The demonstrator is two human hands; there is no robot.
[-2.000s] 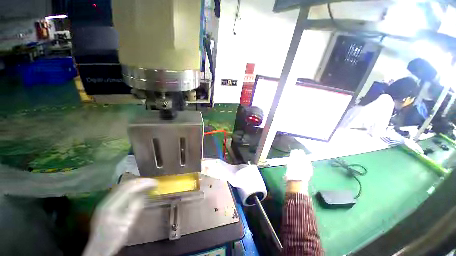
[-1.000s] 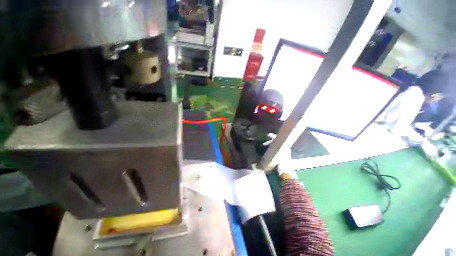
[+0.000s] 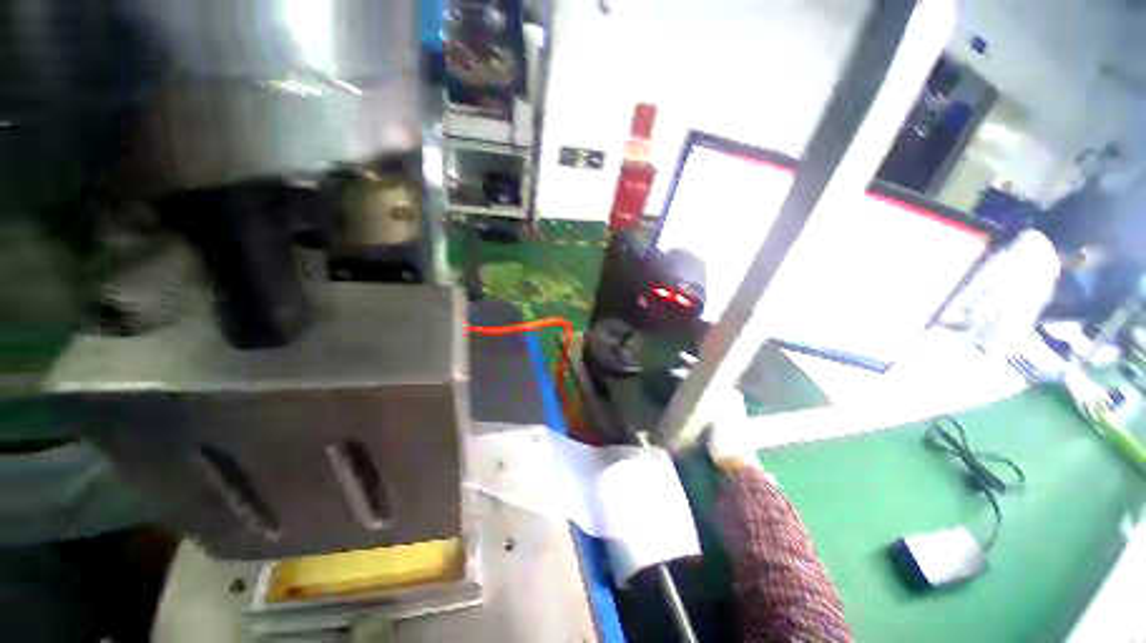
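The silver-grey horn block [image 3: 295, 433] with two slanting slots hangs close above the raised fixture [image 3: 471, 593]. The fixture shows yellow inside, with no adapter visible in it. My right hand [image 3: 726, 433], in a white glove, reaches forward beside the metal post; it is small and blurred, and its fingers and any held thing cannot be made out. My left hand is not in view. A black power adapter [image 3: 943, 556] lies on the green belt [image 3: 842, 502], with its cable [image 3: 974, 459] looped behind it.
A white film roll [image 3: 647, 515] sits on a metal rod right of the press, with film [image 3: 534, 465] leading to it. A slanting post [image 3: 792, 226] stands before the bright screens [image 3: 861, 276]. A red-lit black device [image 3: 666, 289] is behind. A person in white [image 3: 1012, 295] is at back right.
My left hand has left the fixture and the picture. My right hand has moved forward to the post's foot, showing less of itself. The view has moved closer to the horn; the adapter stays on the belt.
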